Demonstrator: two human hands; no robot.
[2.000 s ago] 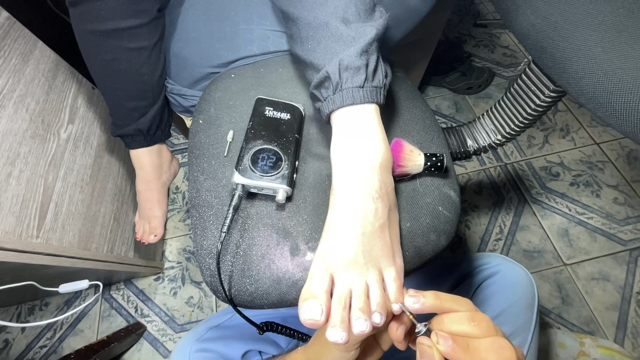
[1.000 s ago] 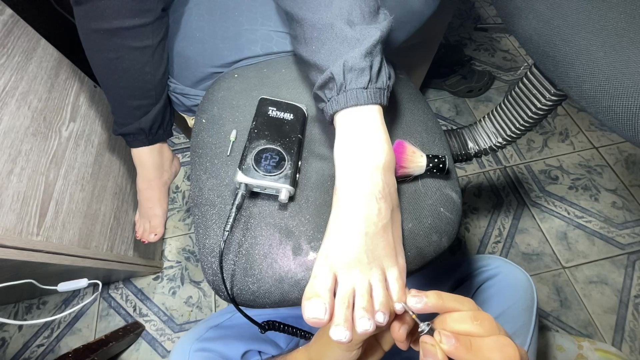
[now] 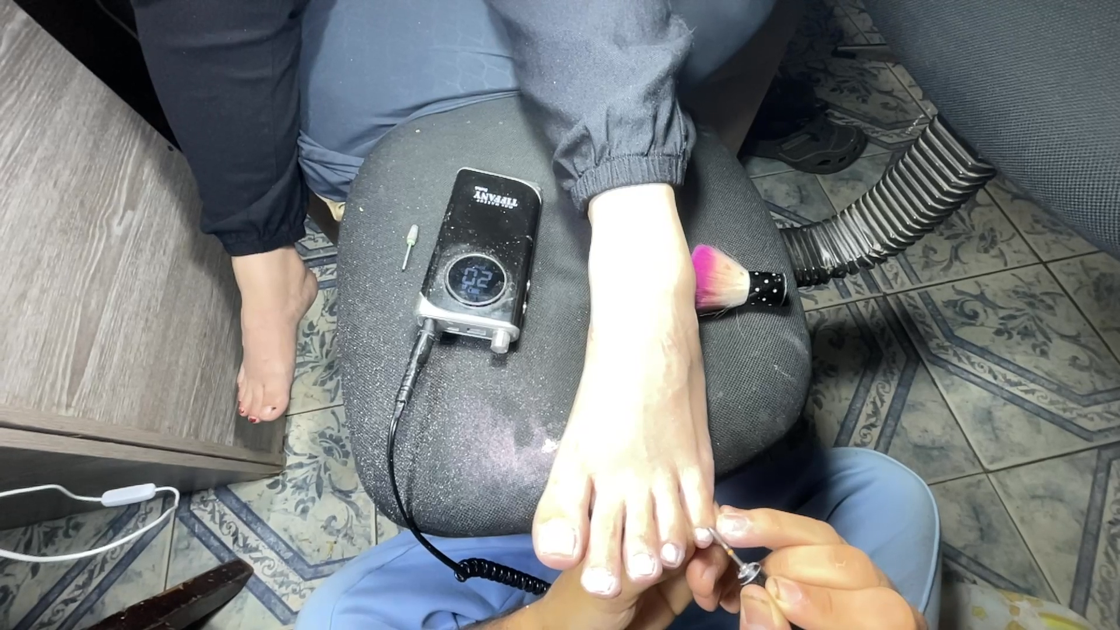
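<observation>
Another person's bare foot (image 3: 643, 385) rests on a dark fabric stool seat (image 3: 744, 394), its toes over the near edge. Beneath the toes, my left hand (image 3: 604, 608) supports the foot and is mostly hidden by it. My right hand (image 3: 814, 560) holds an electric nail drill's handpiece, with its thin metal bit (image 3: 728, 549) at the little toe. The drill's black control unit (image 3: 481, 254), with a lit display, lies on the seat, and a coiled black cord (image 3: 503, 573) runs from it toward my hands. A loose drill bit (image 3: 409, 248) lies beside the unit.
A pink-tipped dust brush (image 3: 735, 278) lies right of the foot. A ribbed flexible hose (image 3: 901, 201) runs behind it. The person's other foot (image 3: 269, 337) is on the tiled floor beside wooden furniture (image 3: 105, 306). A white cable (image 3: 131, 495) hangs at the left, above a dark wooden piece (image 3: 175, 604).
</observation>
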